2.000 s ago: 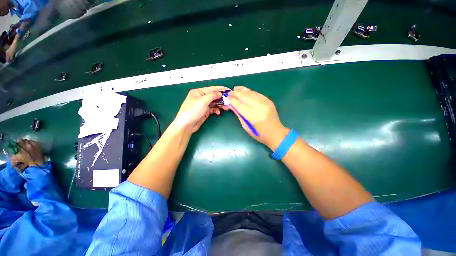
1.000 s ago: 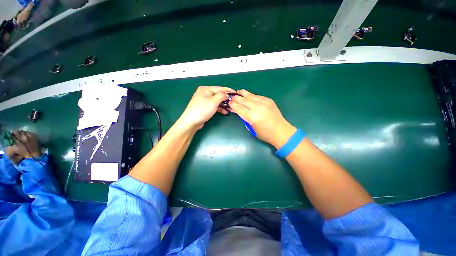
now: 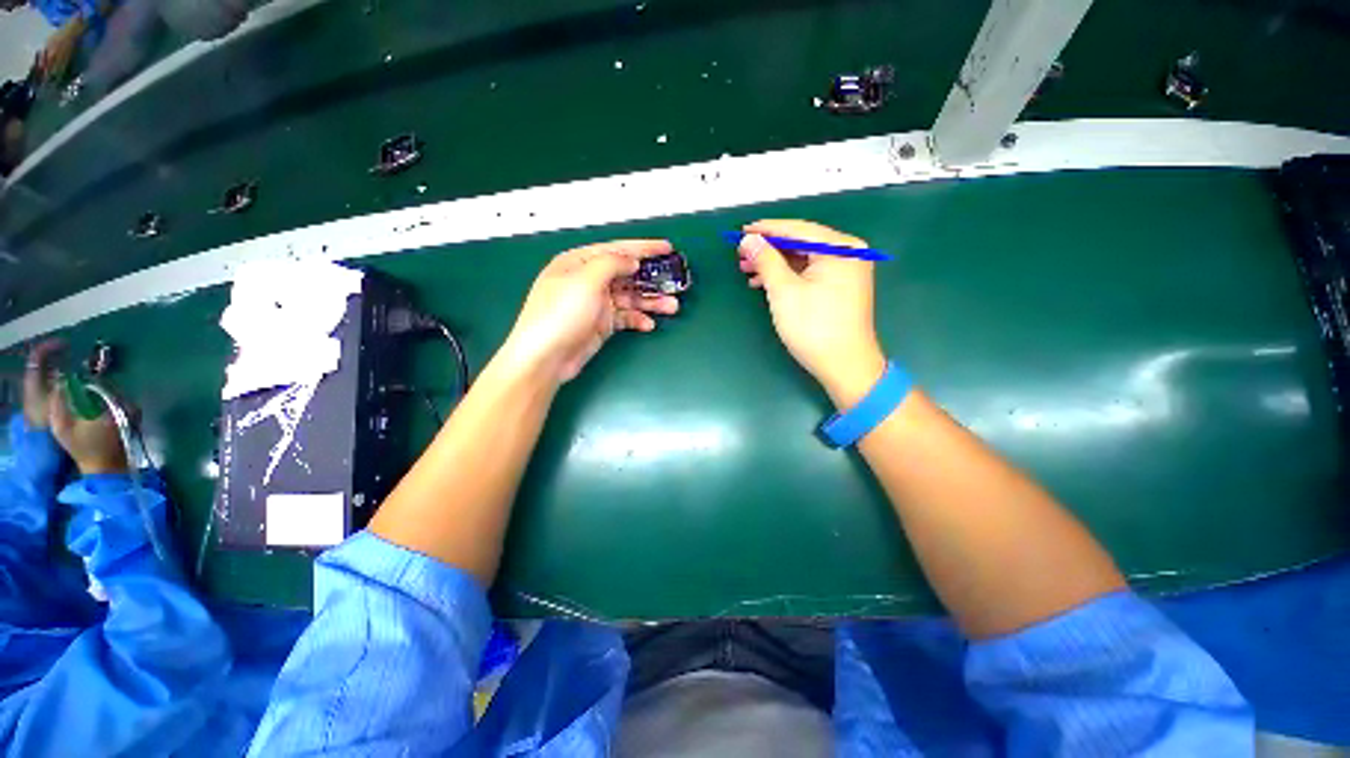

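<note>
My left hand (image 3: 581, 307) holds a small dark squarish unit (image 3: 663, 274) between thumb and fingers above the green bench mat. The unit's face shows small silvery details. My right hand (image 3: 817, 296) is to the right of it, apart from the unit, and holds a thin blue stick (image 3: 829, 249) between thumb and index finger. The stick lies nearly level, its left end pointing toward the unit without touching it. A blue band (image 3: 869, 407) is on my right wrist.
A black box (image 3: 296, 430) with torn white paper and cables stands at left. A white rail (image 3: 592, 203) with a post (image 3: 1010, 74) borders the belt, which carries several small dark units (image 3: 397, 153). Another person's hands (image 3: 92, 433) are at far left. A black ridged item (image 3: 1321, 245) is at far right.
My right hand has moved right, away from the unit, and the blue stick has swung to nearly level. The unit is now uncovered in my left hand. The belt units have shifted left.
</note>
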